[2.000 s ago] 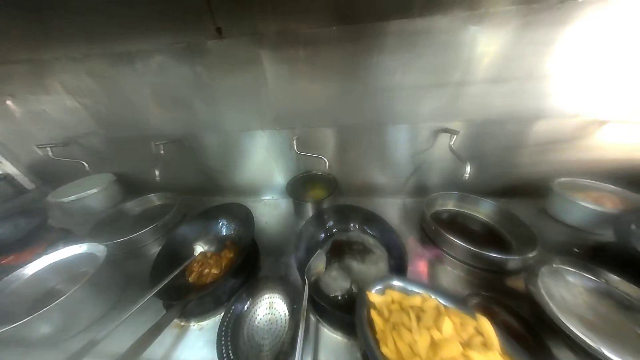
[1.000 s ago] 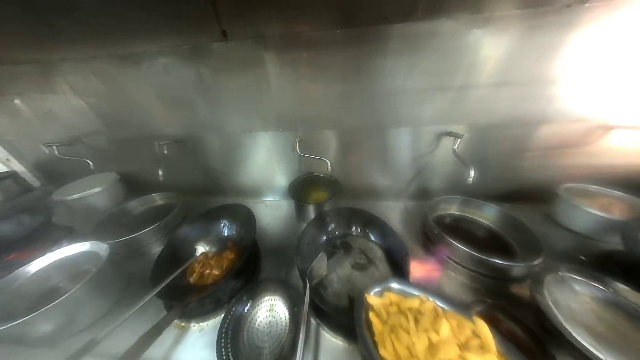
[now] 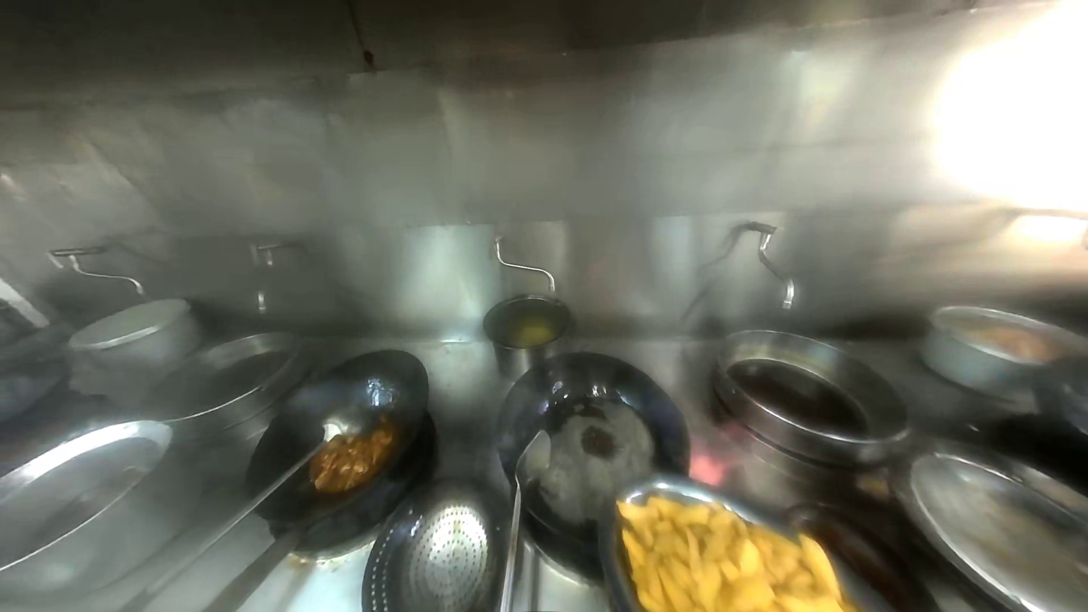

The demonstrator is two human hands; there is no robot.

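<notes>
Neither my left hand nor my right hand shows in the head view. A dark wok [image 3: 484,425] stands at the centre with pale, bubbling liquid inside. A long-handled metal spatula [image 3: 534,459] leans in its left side. At the lower right, a metal bowl [image 3: 680,486] full of yellow cut pieces [image 3: 722,557] overlaps the wok's near right edge; what supports it is out of view. A perforated strainer [image 3: 450,552] lies left of the spatula. Further left, a second wok [image 3: 391,370] holds brown, sauced food [image 3: 353,459] and a long-handled ladle [image 3: 333,432].
Behind the central wok stands a metal pot [image 3: 527,331] with yellowish liquid. A round pan of dark liquid [image 3: 858,408] and a pale pot [image 3: 960,353] are to the right. Large pans [image 3: 153,433] and a pale pot [image 3: 127,340] stand left. Bent taps [image 3: 527,268] stick out from the metal wall.
The pale, bubbling patch in the central wok's liquid has spread over more of its surface. The spatula, strainer and bowl of yellow pieces stay about where they were.
</notes>
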